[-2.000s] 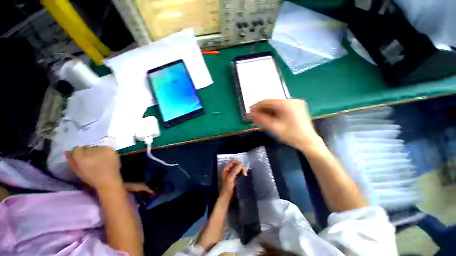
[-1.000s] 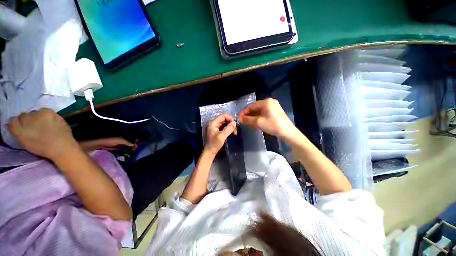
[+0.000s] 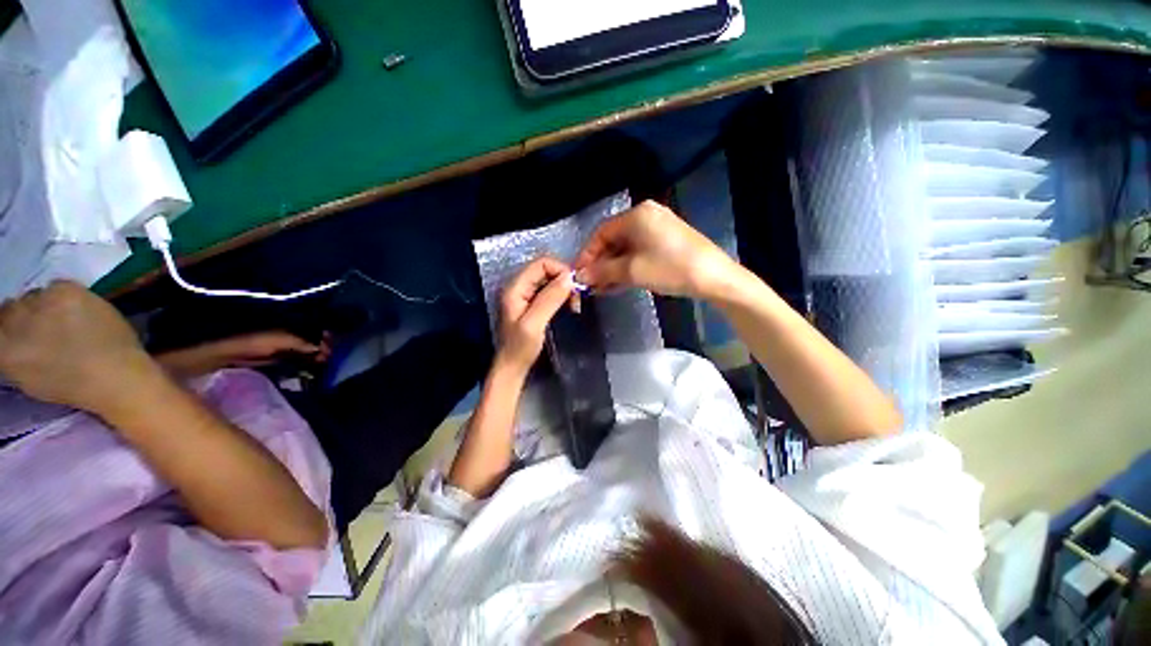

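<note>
A tablet [image 3: 582,391] shows edge-on as a dark strip on my lap, over a silvery bubble wrap bag [image 3: 634,331]. My left hand [image 3: 531,311] and my right hand [image 3: 646,250] meet at the tablet's far end. Their fingertips pinch a tiny whitish piece [image 3: 577,280] between them. It is too small to tell if it is a card or a tray. Whether my left hand also touches the tablet is hidden.
The green bench [image 3: 442,133] holds a white-screen tablet [image 3: 619,61], a blue-screen tablet [image 3: 234,63], a small metallic bit [image 3: 394,61] and a white charger [image 3: 144,184]. Upright bubble bags [image 3: 985,240] stand right of my lap. A neighbour's pink sleeve [image 3: 164,505] is at left.
My right hand has come from the white-screen tablet on the bench to my left hand over my lap. A whitish piece now shows between the fingertips. The view has tilted down.
</note>
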